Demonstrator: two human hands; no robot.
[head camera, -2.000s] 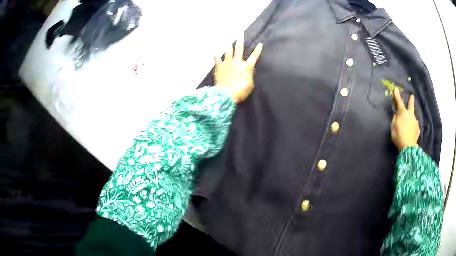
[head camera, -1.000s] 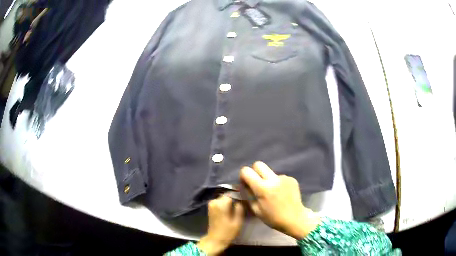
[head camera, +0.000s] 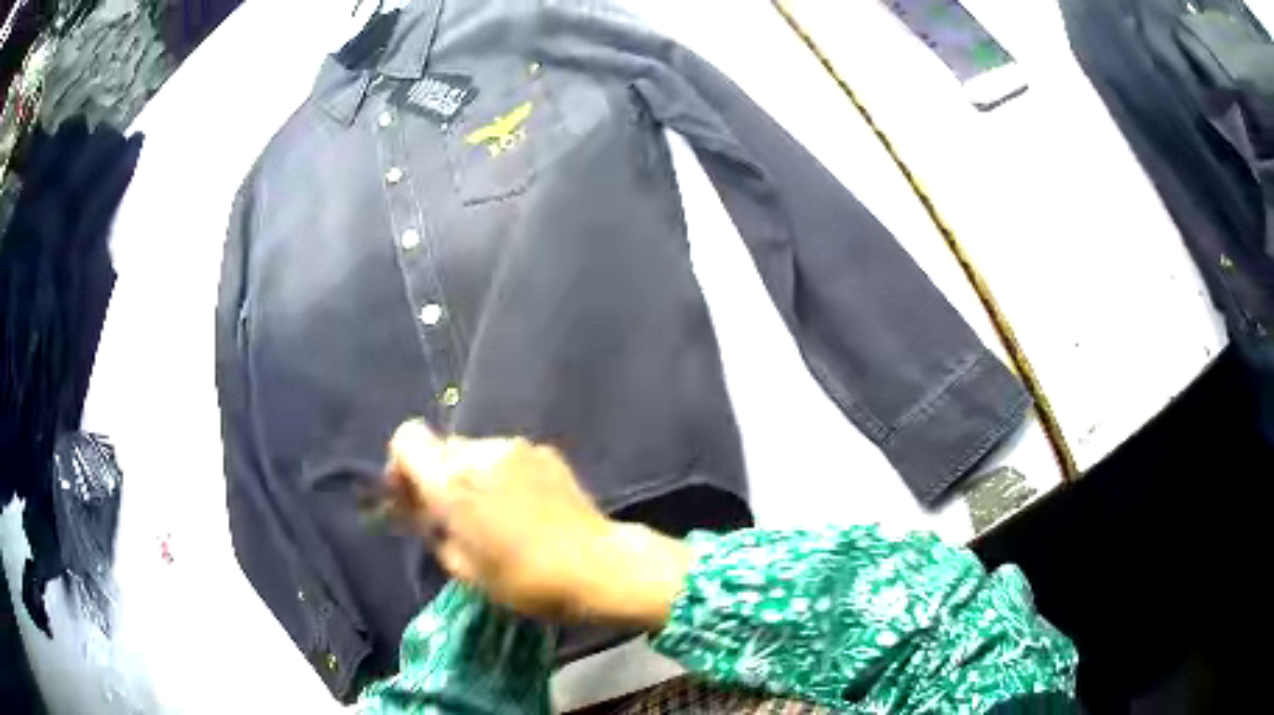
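A dark grey denim shirt (head camera: 587, 279) lies front up on the white table, its collar at the upper left. Gold and white-glaring buttons run down its placket. A black hang tag (head camera: 439, 95) lies by the collar, beside a chest pocket (head camera: 499, 154) with a yellow emblem. My right hand (head camera: 524, 524) is blurred, its fingers closed at the lower front below the lowest visible button, where the cloth is drawn up in folds. My left sleeve (head camera: 468, 650) passes under my right hand; my left hand is mostly hidden there and its grip is unclear.
A yellow-and-black strip (head camera: 929, 210) runs across the table (head camera: 1118, 279) right of the shirt. A dark flat item (head camera: 957, 42) lies beyond it. Dark garments show at the right (head camera: 1188, 126) and left edges (head camera: 63, 266). Shiny clear plastic (head camera: 91, 510) lies at the left.
The view has turned, so the shirt shows farther left and tilted. Both hands have moved from the bottom hem to the lower front, with the right now covering the left.
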